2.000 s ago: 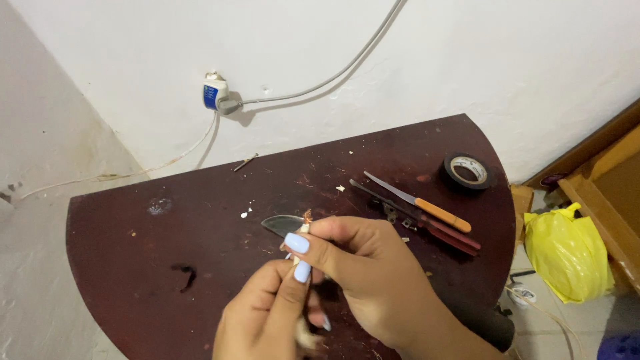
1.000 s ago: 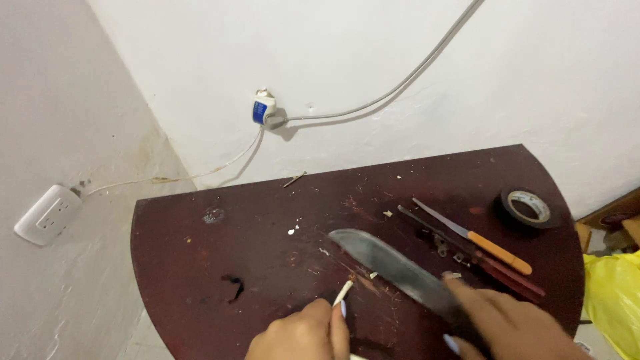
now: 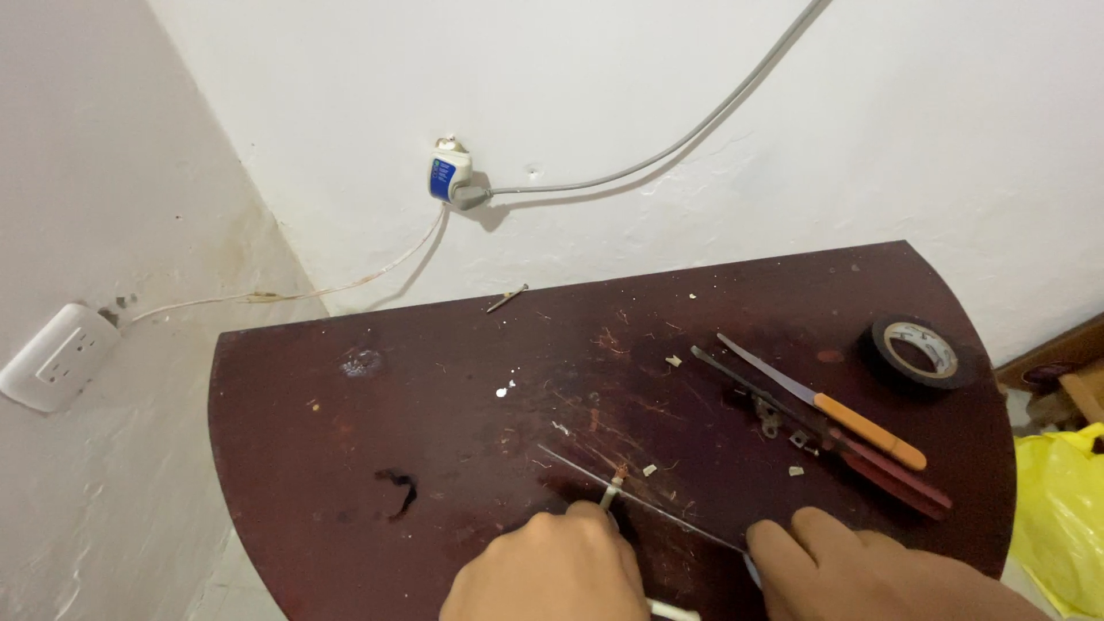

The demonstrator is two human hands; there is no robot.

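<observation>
At the lower middle, my left hand pinches a white electrical cable against the dark red wooden table. Bare copper strands show at the cable's tip, and another piece of it sticks out below my hand. To the right, my right hand holds a knife whose blade, seen nearly edge-on, lies across the cable just below the copper. The knife's handle is hidden by my fingers.
An orange-handled knife, a red-handled tool, small metal parts and black electrical tape lie at right. A nail is near the back edge. A plug adapter, an outlet and a yellow plastic bag surround the table.
Two seconds ago both my hands were together at the cable end, with the knife blade lying on the table. Now my right hand holds the knife, its blade turned edge-on across the cable.
</observation>
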